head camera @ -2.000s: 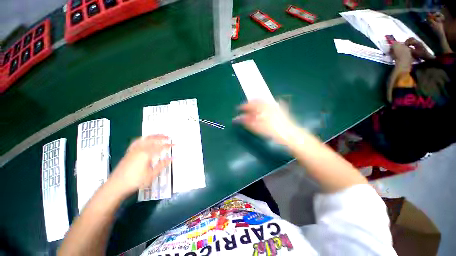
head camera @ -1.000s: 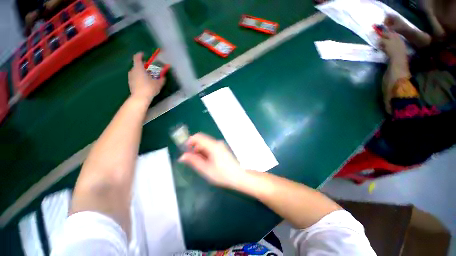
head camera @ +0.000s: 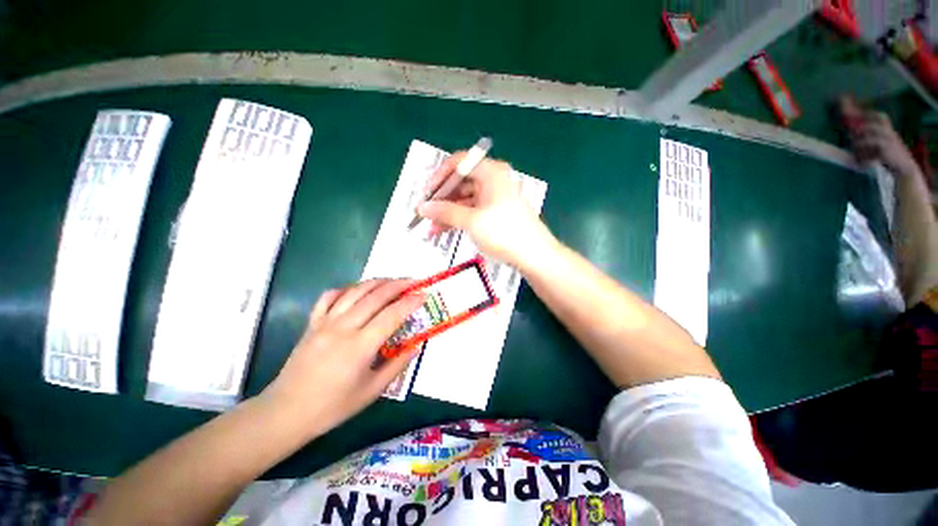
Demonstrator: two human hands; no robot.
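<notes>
My left hand (head camera: pixel 345 344) holds a red-framed phone housing (head camera: pixel 442 307) at a tilt over the white adhesive sheets. The housing shows a pale rectangle at its right end and green circuit parts near my fingers. My right hand (head camera: pixel 483 211) holds tweezers (head camera: pixel 451 183) like a pen, pale end up, tips pointing down at the left one of two adhesive sheets (head camera: pixel 511 334) lying side by side. Whether a sticker is at the tips is too small to tell.
More adhesive sheets lie at the left (head camera: pixel 103 247), beside them a thicker sheet stack (head camera: pixel 228 257), and another sheet (head camera: pixel 683 236) at the right. A pale rail (head camera: pixel 411 77) borders the belt. Red units (head camera: pixel 773 90) lie beyond it. Another person's arm (head camera: pixel 905 195) reaches in at right.
My left hand has come back from the belt with the red-framed housing and holds it over the sheets. My right hand has moved to the sheets with the tweezers. The view has turned.
</notes>
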